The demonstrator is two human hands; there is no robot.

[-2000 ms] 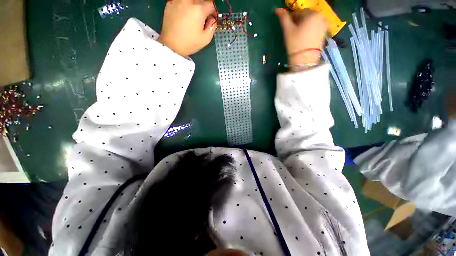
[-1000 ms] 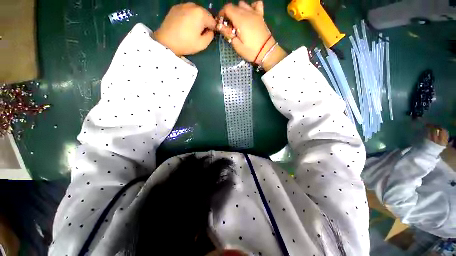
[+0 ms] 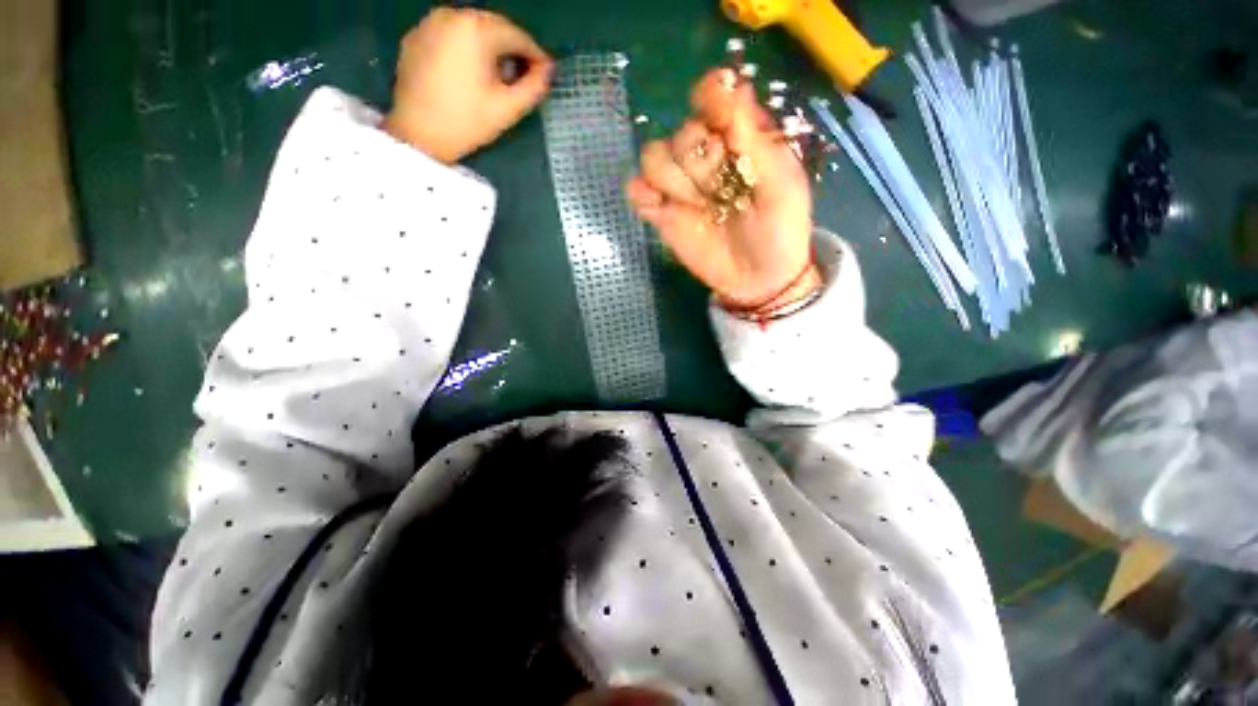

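The perforated strip [image 3: 600, 235] lies upright in front of me on the dark green mat. My left hand [image 3: 469, 80] is at the strip's top left corner, with thumb and fingertips together at its edge; whether they pinch the strip or a small part cannot be told. My right hand [image 3: 738, 207] is right of the strip, palm up, fingers partly curled, holding a cluster of small wired components [image 3: 731, 186], gold-coloured with white ends. More small parts lie just beyond its fingers, at the loose component pile [image 3: 796, 127].
The yellow glue gun [image 3: 817, 35] lies at top right. Glue sticks [image 3: 973, 179] fan out right of it. Black small parts [image 3: 1142, 193] lie far right. A second component pile [image 3: 48, 345] is far left. A person's grey sleeve [image 3: 1145, 428] is at lower right.
My right hand has left the strip's top, moved right and down, and turned palm up with components in it. My left hand has shifted slightly left. The strip's top is now uncovered, without the earlier wired parts.
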